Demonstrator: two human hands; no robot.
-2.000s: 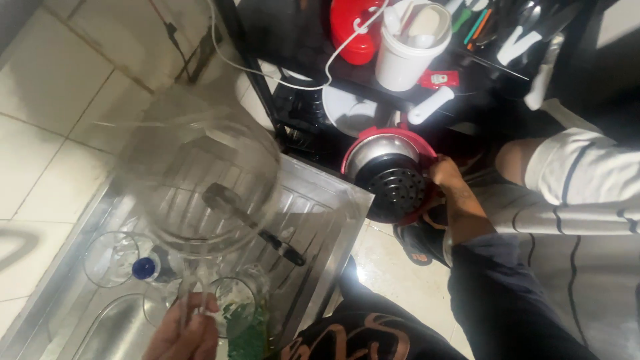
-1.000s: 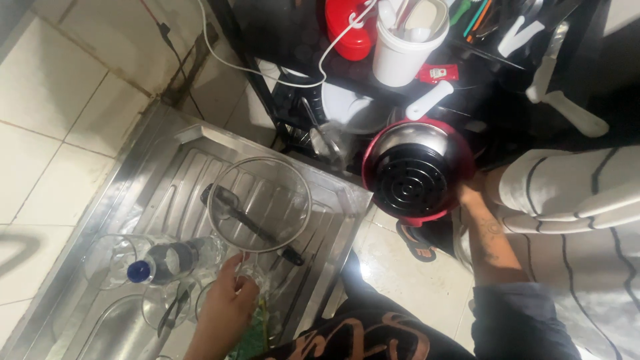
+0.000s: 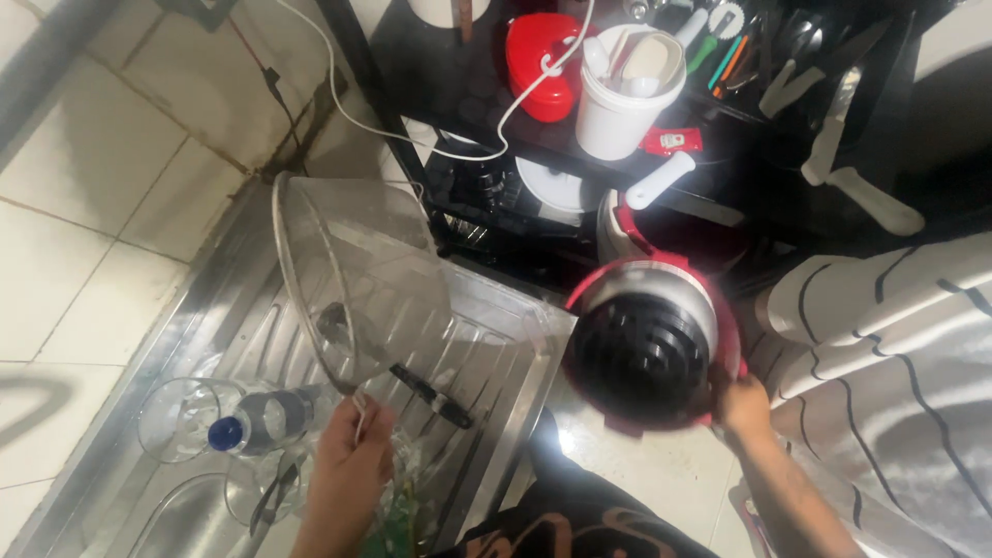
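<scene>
My left hand [image 3: 359, 442] is closed on the handle of a large fine-mesh strainer [image 3: 380, 263], which is tilted on its side above the steel drainboard [image 3: 496, 333]. Its rim faces left and the mesh bulges right. My right hand [image 3: 744, 407] grips the right edge of a red round appliance or pot [image 3: 725, 333], held beyond the drainboard's corner. It has a metal inner ring [image 3: 686, 283] and a black, ridged round part [image 3: 643, 356]; blur hides finer detail. A black-handled utensil [image 3: 430, 395] lies on the drainboard under the strainer.
A plastic bottle with a blue cap [image 3: 225, 433] and clear glasses [image 3: 167, 418] stand or lie by the sink basin [image 3: 182, 515]. A black shelf [image 3: 457, 101] holds a white utensil tub [image 3: 620, 116], a red container [image 3: 540, 70] and knives [image 3: 876, 201]. A person in striped clothing [image 3: 891, 372] stands at right.
The strainer has turned from lying nearly flat over the drainboard to standing on its side, its rim swung left. The red appliance stays in my right hand, a little lower in view.
</scene>
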